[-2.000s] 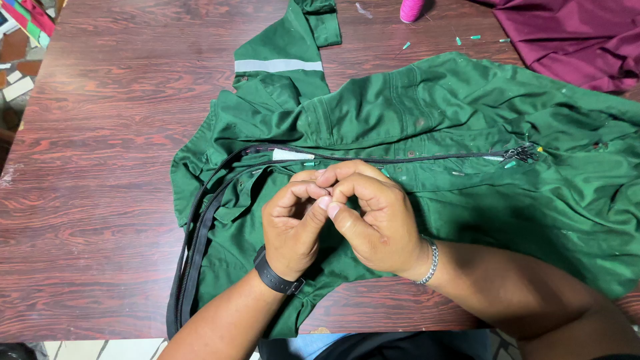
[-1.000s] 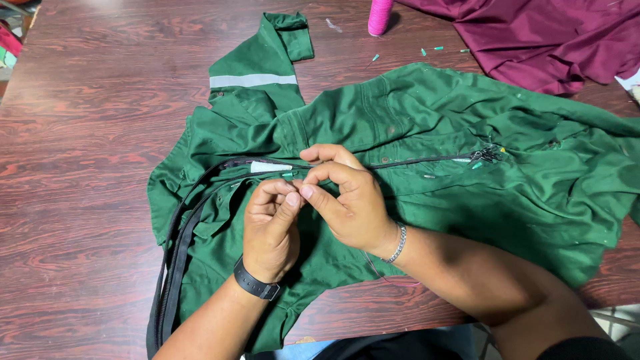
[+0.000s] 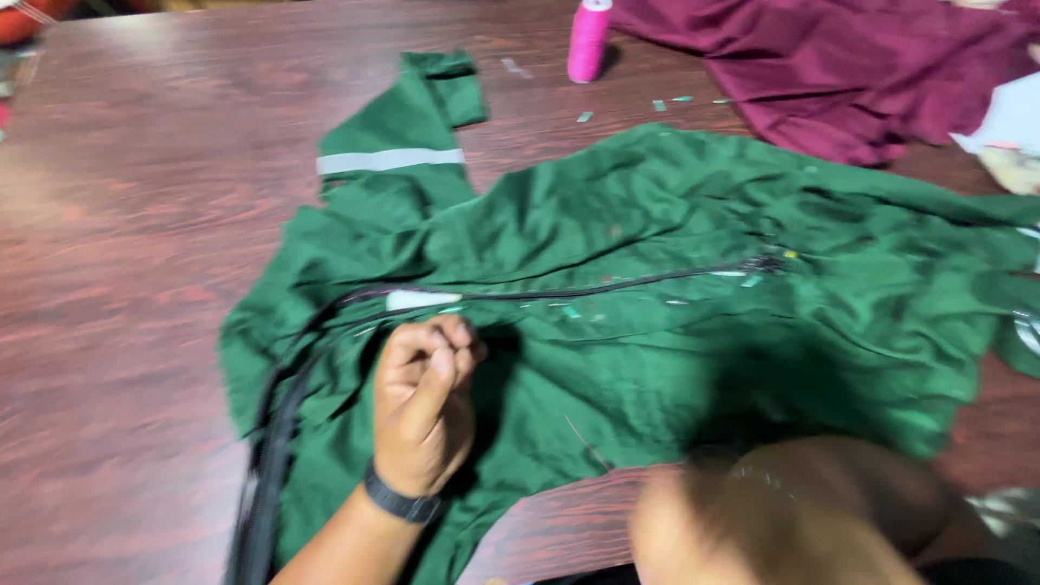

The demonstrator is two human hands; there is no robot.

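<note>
A green garment with a reflective band on its sleeve lies spread out, and a black zipper runs over its middle and hangs down at the left. My left hand is raised over the garment below a white piece by the zipper. Its thumb and fingers are pinched together; whether something thin is between them cannot be seen. A fine thread shows to its right. My right hand is low at the right, strongly blurred, so its fingers and anything in them cannot be made out.
A pink thread spool stands upright on the wood-patterned table, behind the garment. Maroon cloth lies at the back right, with a white item beside it. Small green scraps lie near the spool.
My right hand has moved away from my left hand, down toward my body and to the right. Both hands were together at the fingertips before. My left hand remains over the garment, fingers pinched.
</note>
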